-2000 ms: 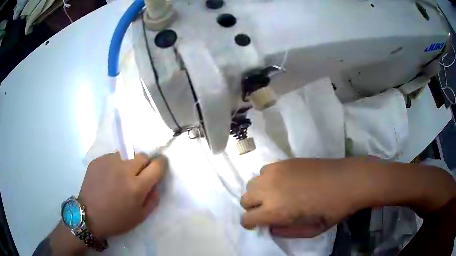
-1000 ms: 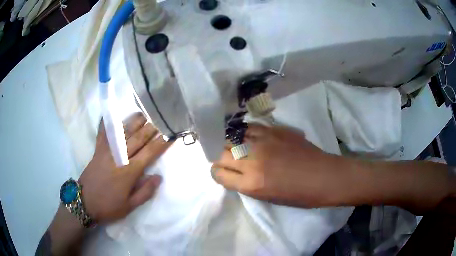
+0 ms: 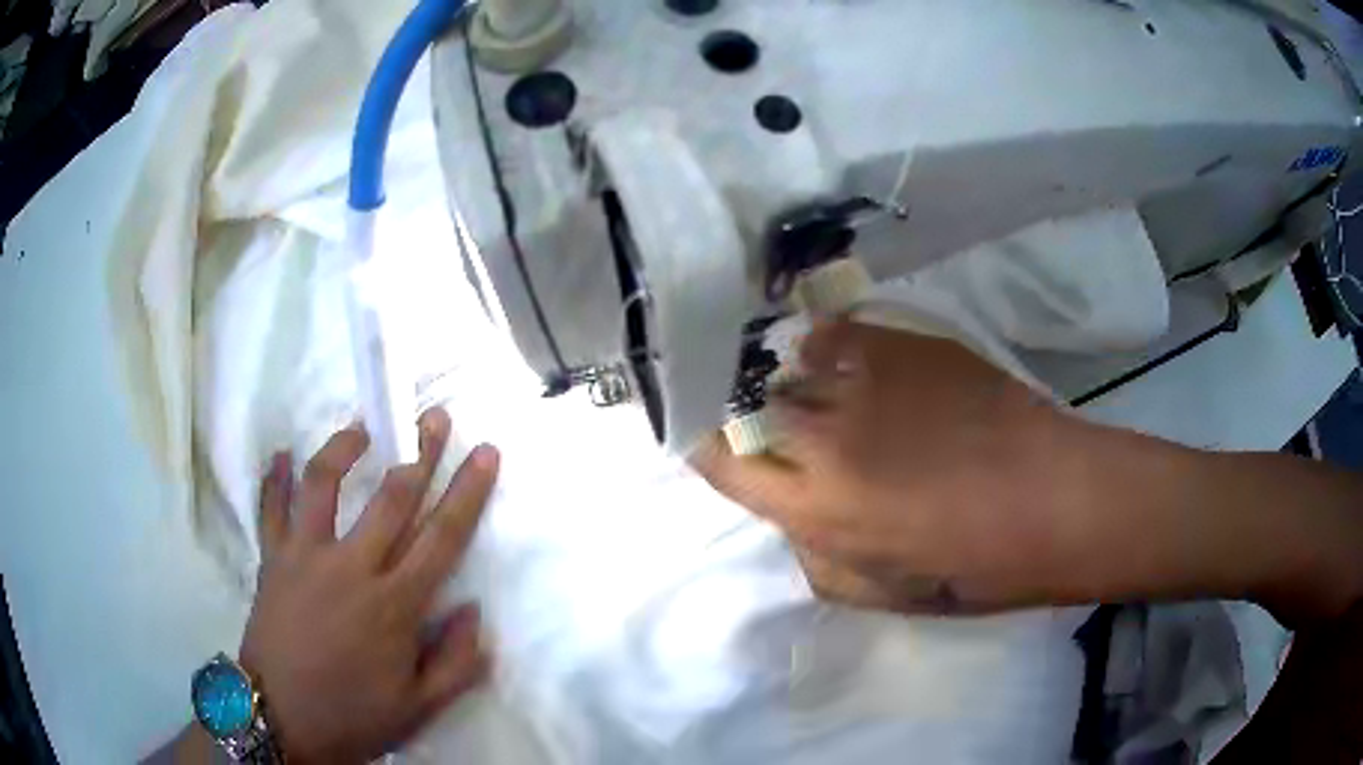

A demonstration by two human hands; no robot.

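The white garment piece lies over the table under the sewing machine head and runs on to its left and right sides. My left hand lies flat on it with fingers spread, left of the needle area, holding nothing. My right hand is on the cloth at the right of the head, beside the tension dials. Its fingertips are partly hidden behind the dials, so its hold on the cloth is unclear. The needle area is washed out by bright light.
A blue tube with a clear end comes down left of the head. The machine arm spans the upper right. The white table shows at the left. Grey cloth is at the lower right, and pale pieces lie at the upper left.
More cloth now lies behind and left of the head. My left hand first spread flat, then moved slightly nearer me. My right hand rose from the front cloth to beside the dials.
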